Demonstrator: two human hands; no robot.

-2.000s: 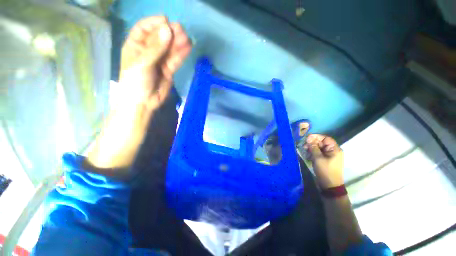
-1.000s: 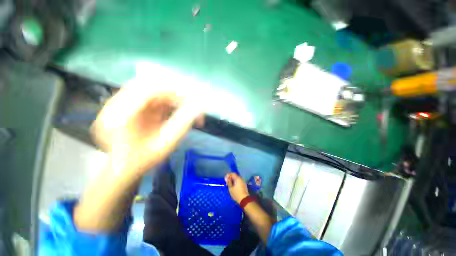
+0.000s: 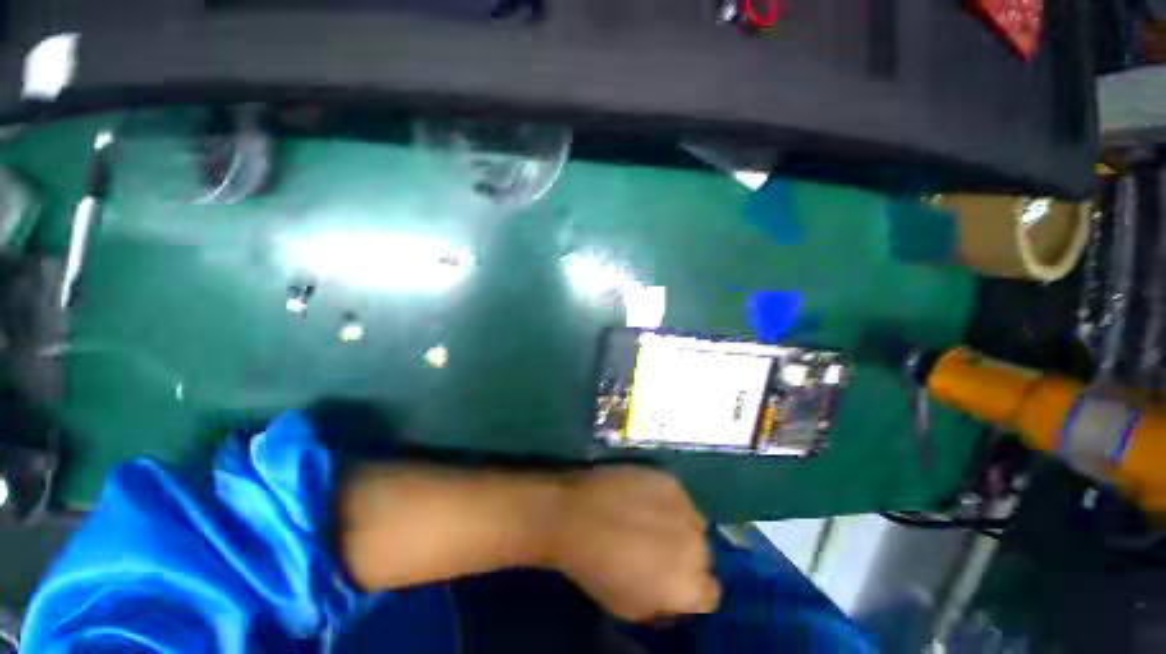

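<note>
An open phone body lies flat on the green mat, right of the middle, with a white-labelled battery in its centre and internal parts bared at both ends. My left hand is just below the phone at the bench's front edge, back up, fingers curled; what is under the fingers is hidden. It is apart from the phone. My right hand is not in view; only a blue sleeve or cloth shows at the lower middle. The orange electric screwdriver lies right of the phone, its nose towards it.
A black foam tray spans the back. Clear screw cups and a marker pen stand or lie near it. Small parts lie left of the middle. Blue film scraps are above the phone; a tape roll is at back right.
The view has risen from the floor and blue stool to the bench top. My left hand has come down and right to the bench's front edge. My right hand has left view.
</note>
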